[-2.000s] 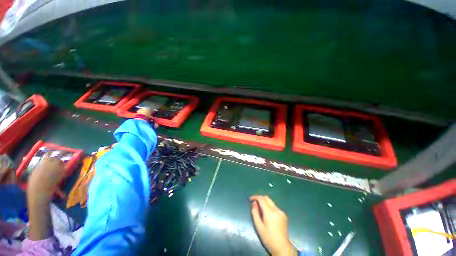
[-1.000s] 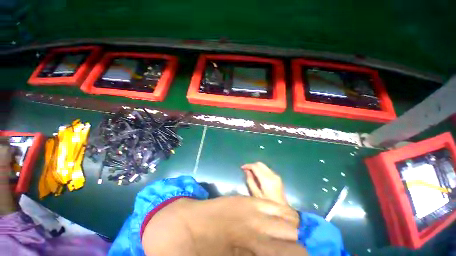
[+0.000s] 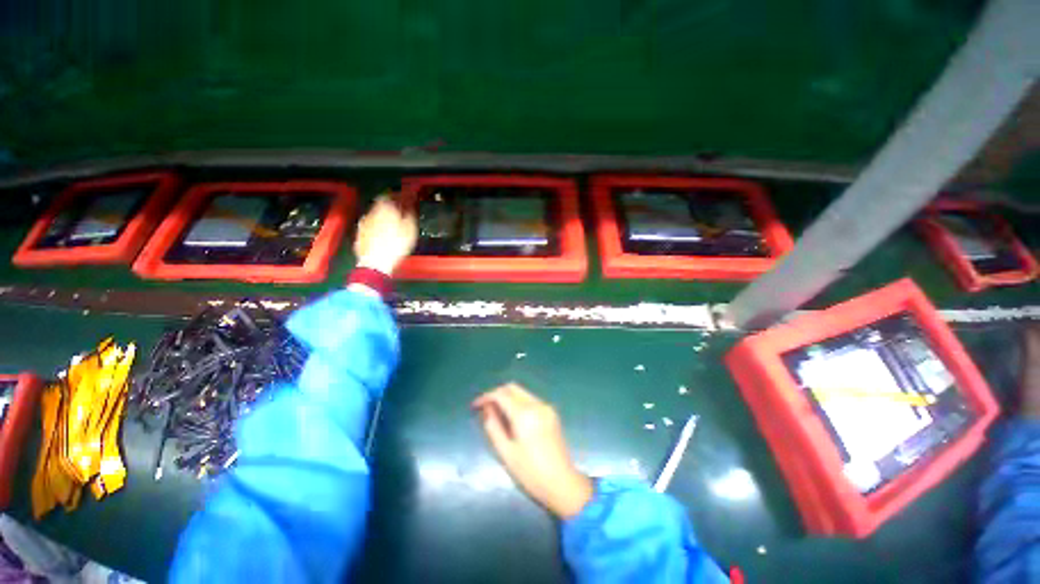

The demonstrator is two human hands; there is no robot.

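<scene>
My left hand (image 3: 386,234) reaches out to the back row, at the left edge of an orange-red foam tray (image 3: 490,272) with an opened tablet (image 3: 508,219) in it. The hand is slightly blurred and its grip is unclear. My right hand (image 3: 527,439) rests low over the bench in front of me, fingers loosely bent, with nothing visible in it. A pile of black flex cables (image 3: 211,382) lies at left, partly hidden by my left sleeve. A bundle of orange flex ribbons (image 3: 86,428) lies farther left.
More foam trays with tablets stand in the row (image 3: 245,274). A tilted tray (image 3: 787,439) lies at right, beside another person's sleeve (image 3: 1013,491). A slanting grey post (image 3: 878,171) stands before it. Thin silver tweezers (image 3: 675,454) and white specks lie on the bench.
My left hand has gone from in front of my right hand out to the back row. The view has shifted right. My right hand looks much the same.
</scene>
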